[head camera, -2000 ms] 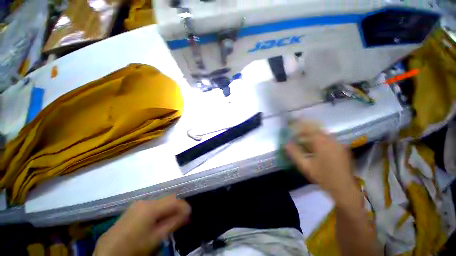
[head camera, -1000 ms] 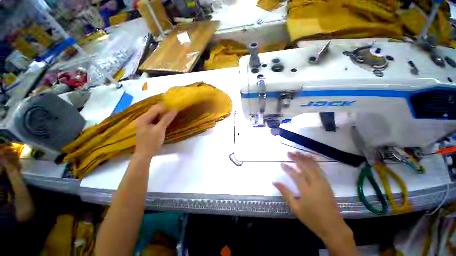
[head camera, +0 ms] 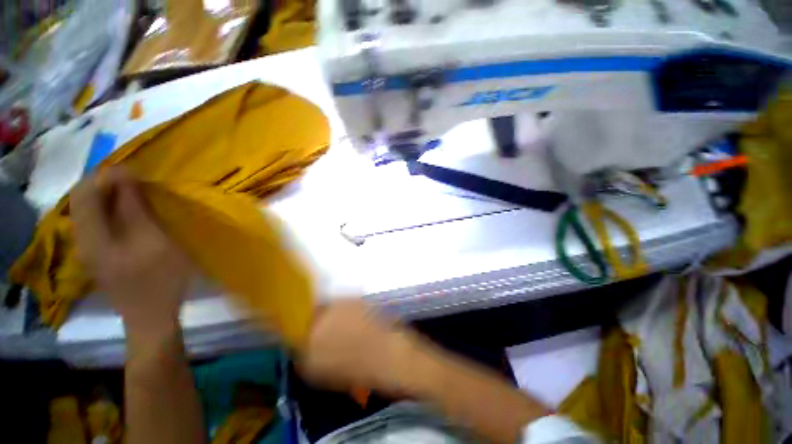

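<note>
A mustard garment panel (head camera: 239,251) is stretched between my hands, blurred by motion, in front of the panel stack. My left hand (head camera: 130,243) holds its left end over the table's left part. My right hand (head camera: 347,342) holds its lower right end near the table's front edge. The mustard panel stack (head camera: 243,134) lies left of the sewing machine (head camera: 538,74), its rounded end towards the needle area (head camera: 404,156). A black strip (head camera: 491,186) runs from the needle area to the scissors (head camera: 599,243), which have green and yellow loops.
Small metal tools (head camera: 630,184) and an orange stick-like tool (head camera: 719,166) lie at the right. A mustard-and-white cloth bundle (head camera: 686,347) hangs at the lower right. A green basket (head camera: 217,377) with mustard pieces is below the table's left part. The table edge (head camera: 486,286) crosses in front.
My left hand has pulled a panel off the stack towards the lower left. My right hand has moved left from the table and taken its other end. The view has shifted.
</note>
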